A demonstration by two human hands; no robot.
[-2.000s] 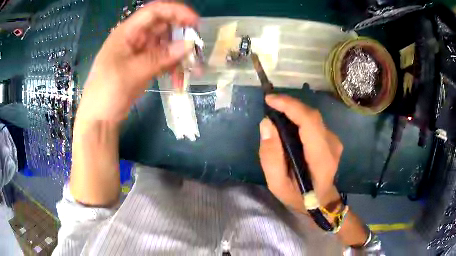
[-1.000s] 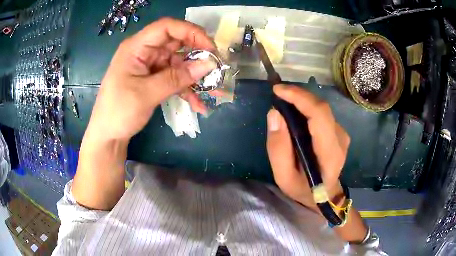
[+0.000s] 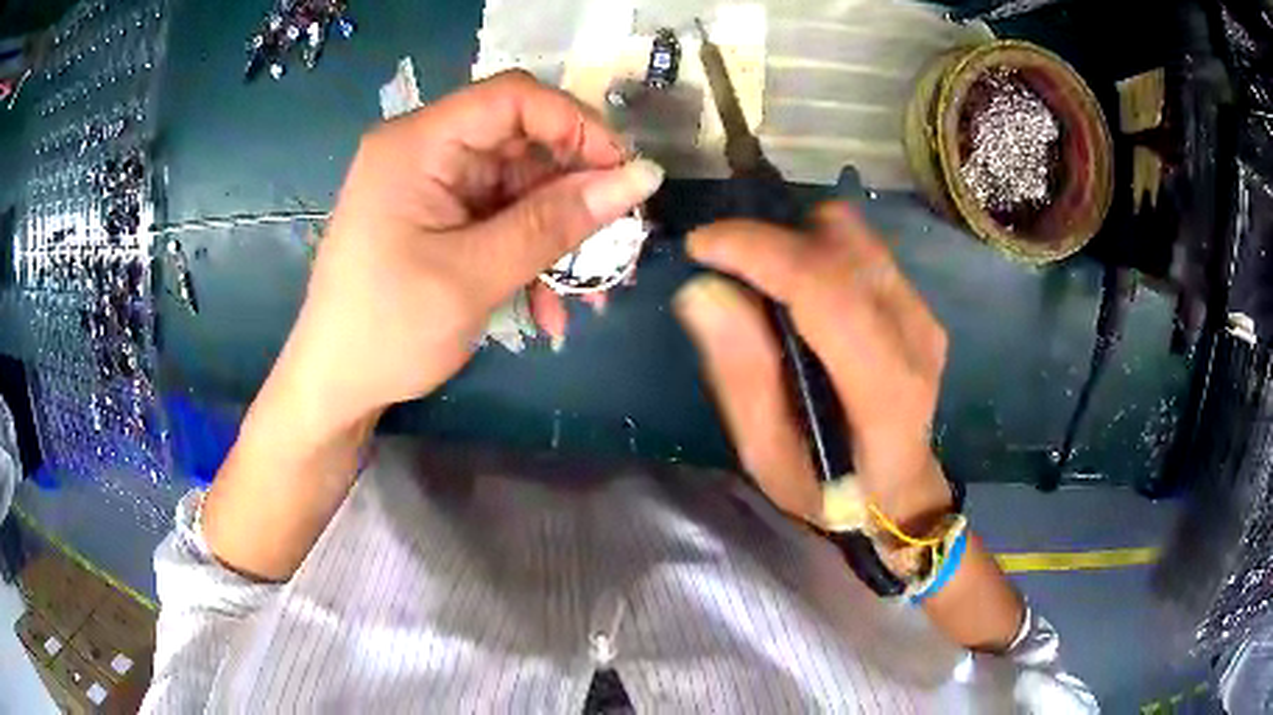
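My left hand [image 3: 461, 238] holds a silver-white round part [image 3: 600, 257] in its fingers, above the bench mat in front of the strip. Thumb and index finger pinch close together at its upper edge. My right hand [image 3: 838, 349] is shut on the black handle of a soldering iron [image 3: 800, 377]. The iron's brownish tip points away from me over the taped strip [image 3: 838, 84], right of a small dark component [image 3: 663, 57] lying on it. The right thumb and index finger are blurred, near the round part's right side. Whether they touch it is unclear.
A brownish-yellow round holder [image 3: 928, 126] with silvery crumpled material [image 3: 1008, 140] stands right of the strip. A loose component pile [image 3: 296, 34] lies at upper left. A sheet of small parts [image 3: 98, 279] is at far left. A black cable [image 3: 1086, 384] hangs at right.
My left hand has shifted right and its thumb and index finger have moved to the round part's upper edge. My right hand has moved left, closer to it, with the iron.
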